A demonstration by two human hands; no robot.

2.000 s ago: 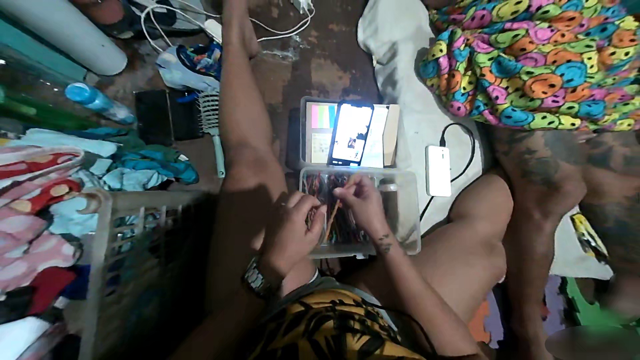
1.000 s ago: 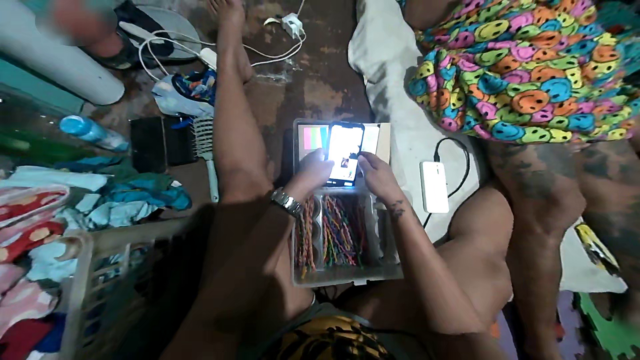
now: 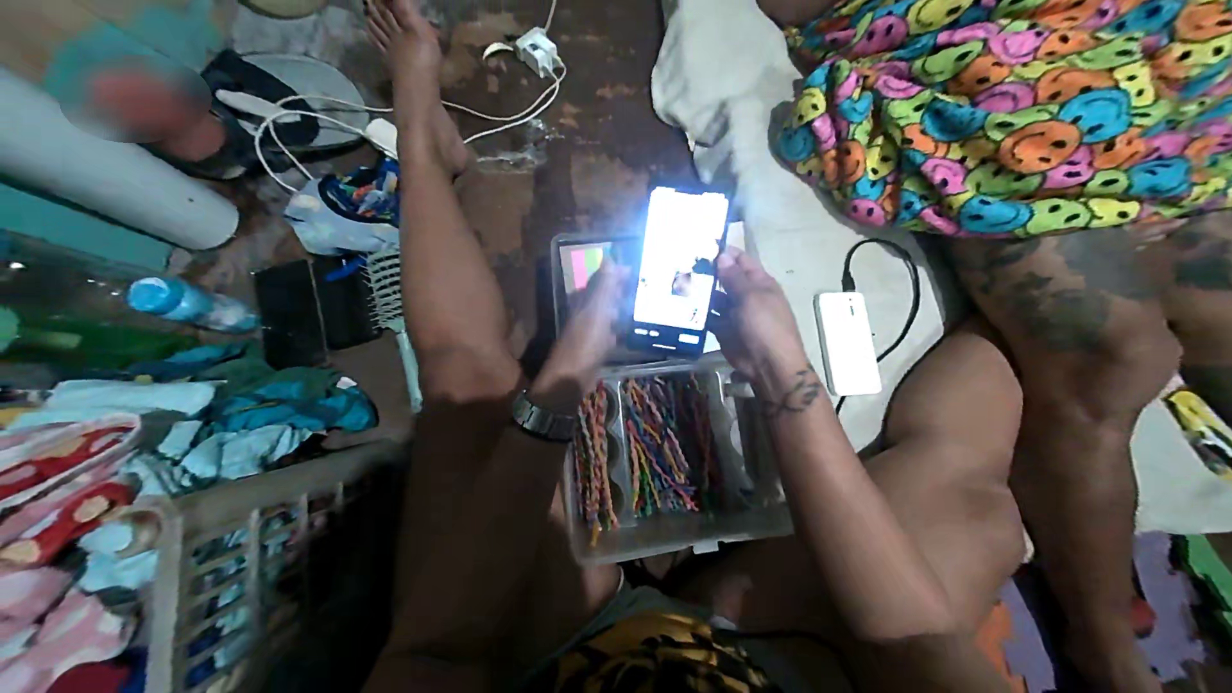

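My left hand (image 3: 599, 322) and my right hand (image 3: 756, 313) hold a lit smartphone (image 3: 679, 265) between them, one at each long side. The phone is upright in my grip above the open lid of a clear plastic case (image 3: 693, 534). The case's compartments hold braided multicoloured cords (image 3: 659, 452), with another bundle (image 3: 595, 457) at the left. A metal-band watch (image 3: 542, 417) is on my left wrist. Paper and coloured strips (image 3: 580, 265) show in the lid, partly hidden by my left hand and the phone.
A white power bank (image 3: 848, 344) with a black cable lies on pale cloth to the right, near another person's tattooed leg (image 3: 1068, 298). At left are a plastic basket (image 3: 289, 472) with clothes, a hairbrush (image 3: 387, 298) and a blue bottle (image 3: 183, 300). White cables and a plug (image 3: 537, 50) lie ahead.
Two seconds ago both my hands were at the cords and the phone leaned in the lid. One second ago they were on the phone; now it is raised nearer to me.
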